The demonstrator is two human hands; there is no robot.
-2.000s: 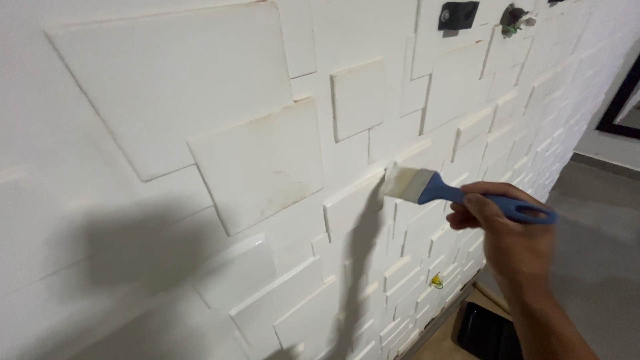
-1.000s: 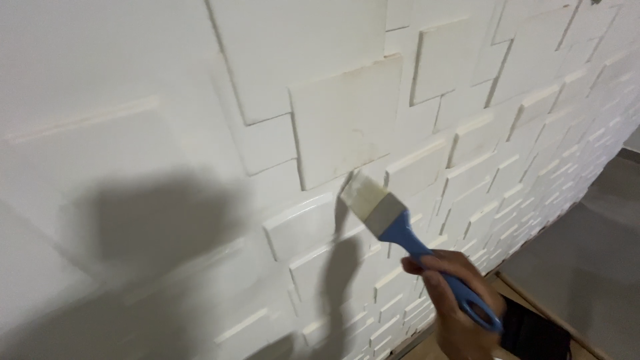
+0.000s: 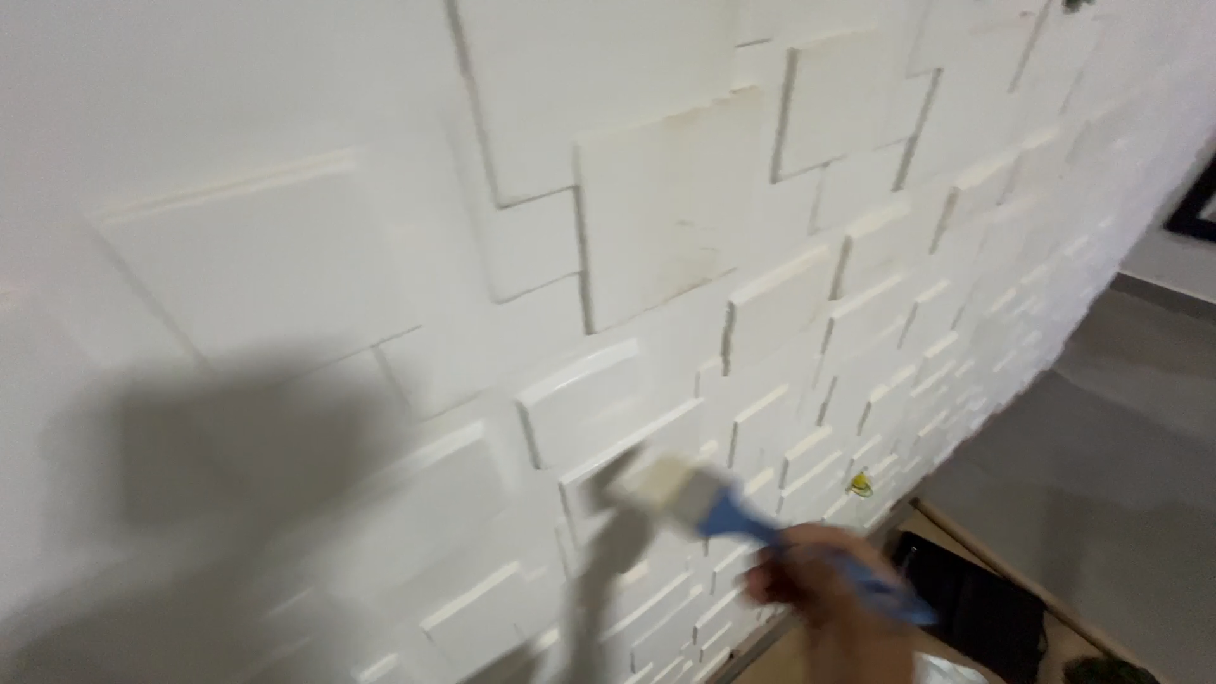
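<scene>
My right hand (image 3: 831,589) grips the blue handle of a flat paintbrush (image 3: 731,518) in the lower right part of the view. The brush's pale bristles point up and left, close to the raised blocks of a white relief wall (image 3: 655,218); blur hides whether they touch it. One square block (image 3: 665,209) above the brush has faint yellowish stains along its lower part. My left hand is out of view.
A small yellow and green thing (image 3: 860,484) sits on the wall to the right. Below lie a black tray or case (image 3: 974,598) on a tan sheet (image 3: 1083,646) and the grey floor (image 3: 1130,427). Dark shadows fall on the wall at the left.
My right hand has brought the brush from beside the stained square block down to lower blocks. The view has also shifted.
</scene>
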